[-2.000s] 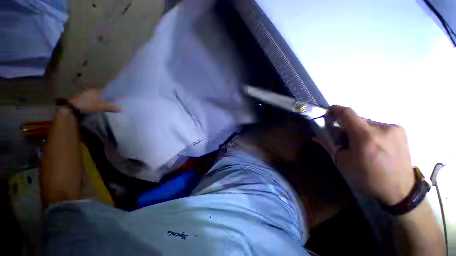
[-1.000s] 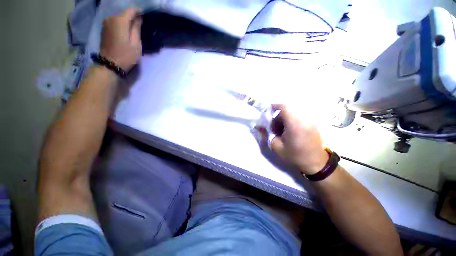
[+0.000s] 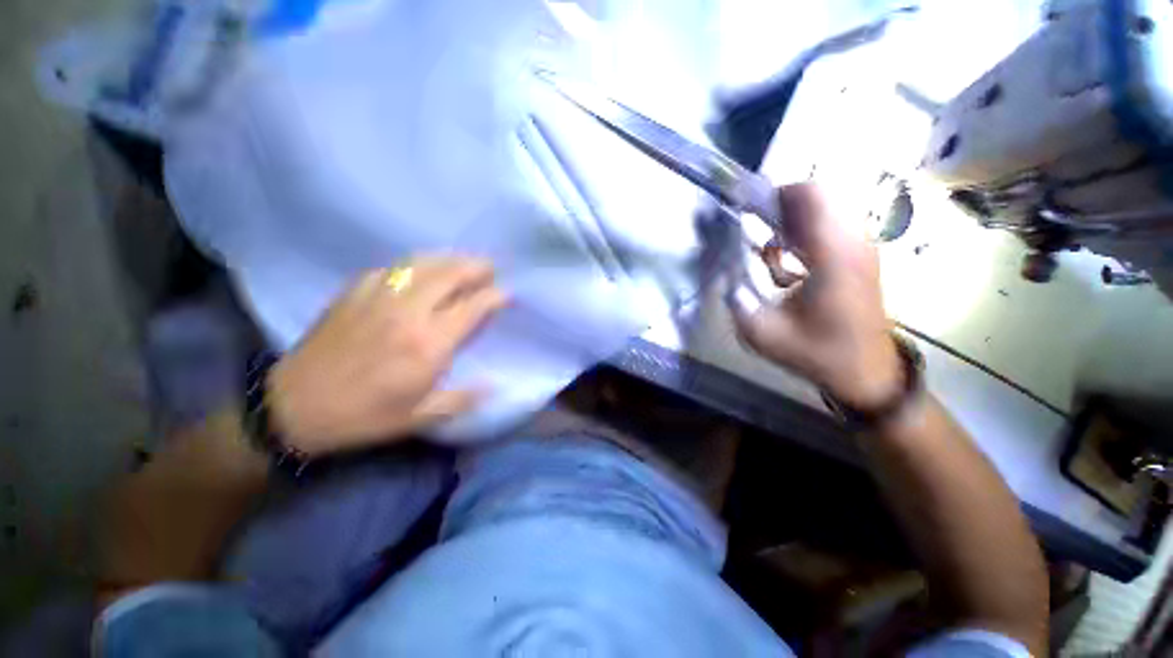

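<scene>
A large pale grey-blue garment panel (image 3: 386, 167) lies over the table's front left part, its lower edge hanging toward my lap. A narrow slit or welt line (image 3: 566, 193) runs slantwise on its right part. My left hand (image 3: 386, 354) lies blurred on the panel's lower part, thumb and fingers apart. My right hand (image 3: 823, 296) holds the tailor's scissors (image 3: 669, 148) by the handles. Their blades point up and left, above the slit's upper right side. Whether the blades are parted is unclear from blur.
The white sewing machine head (image 3: 1029, 103) stands at the upper right, with small metal parts below. A dark-edged cloth (image 3: 759, 109) lies behind the scissors. The table's front edge (image 3: 772, 411) runs below my right hand. A dark block (image 3: 1113, 469) is at the lower right.
The pale panel now covers the table's left part, where bare tabletop showed. My left hand has come down and right onto it. My right hand, still with the scissors, has moved slightly up and right.
</scene>
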